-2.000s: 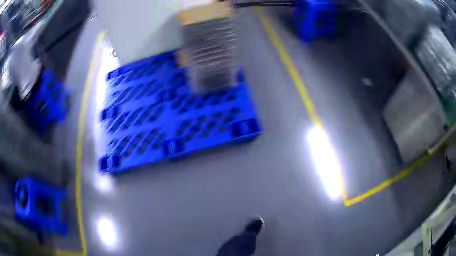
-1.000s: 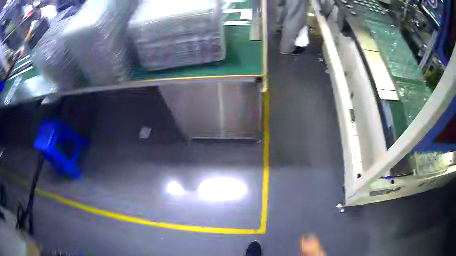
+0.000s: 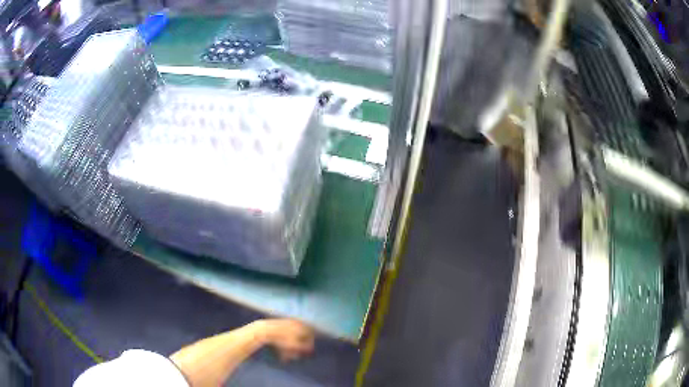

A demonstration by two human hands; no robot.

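Observation:
A large translucent white tray stack [image 3: 211, 166] stands on the green-topped side bench [image 3: 340, 249], nearest in front of me. Its top shows faint rows of pockets. My left hand [image 3: 291, 338] is at the bottom, just off the bench's front edge, with a bare forearm and a white sleeve. It is blurred and looks curled. Nothing shows in it, but its finger state is unclear. It is apart from the stack. My right hand is not in view.
More tray stacks [image 3: 94, 113] stand at the left and back. Dark parts [image 3: 276, 79] lie behind the main stack. A blue stool [image 3: 57, 246] is below left. A grey aisle separates the bench from the conveyor [image 3: 634, 295]. A blurred person [image 3: 476, 75] is beyond.
The view has moved closer to the side bench and its stacks. My left hand has come into view at the bottom. The blurred hand at the lower edge one second ago is gone.

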